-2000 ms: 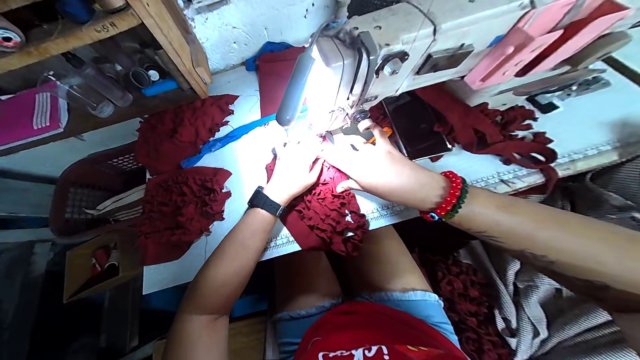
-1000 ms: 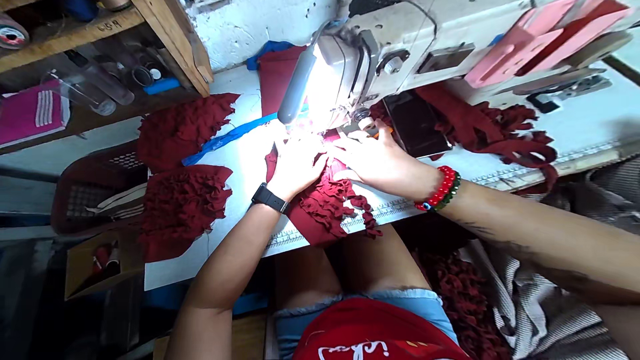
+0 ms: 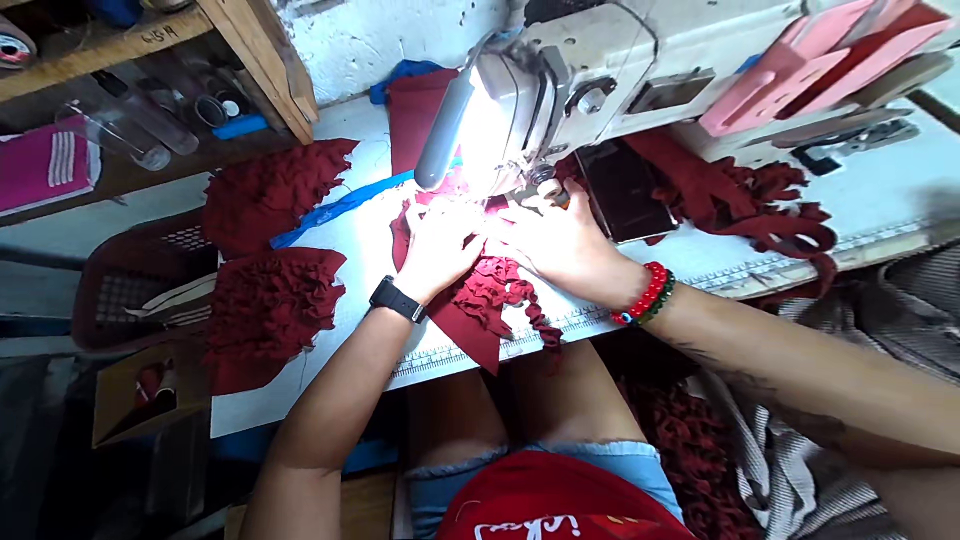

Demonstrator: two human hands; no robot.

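A dark red ruffled fabric piece (image 3: 480,300) lies under the head of a sewing machine (image 3: 517,112), its pointed end over the table's front edge. My left hand (image 3: 442,236) rests on the fabric left of the needle area, fingers partly lost in the lamp's glare. My right hand (image 3: 574,236) lies flat on the right side, its fingertips near the presser foot and its thumb beside a small round machine part. A twisted red strip (image 3: 544,322) trails from the fabric toward my lap. Glare hides the needle.
Two ruffled red pieces (image 3: 274,307) lie at left beside a blue strip (image 3: 345,206). A dark phone (image 3: 626,187) and red strips (image 3: 712,187) lie at right. A plastic basket (image 3: 97,300) stands beyond the left edge; a measuring tape (image 3: 585,319) runs along the front edge.
Both hands stay near the needle area. The ruffled fabric between them has shifted, and the loose twisted strip now hangs farther out at its right side than two seconds ago.
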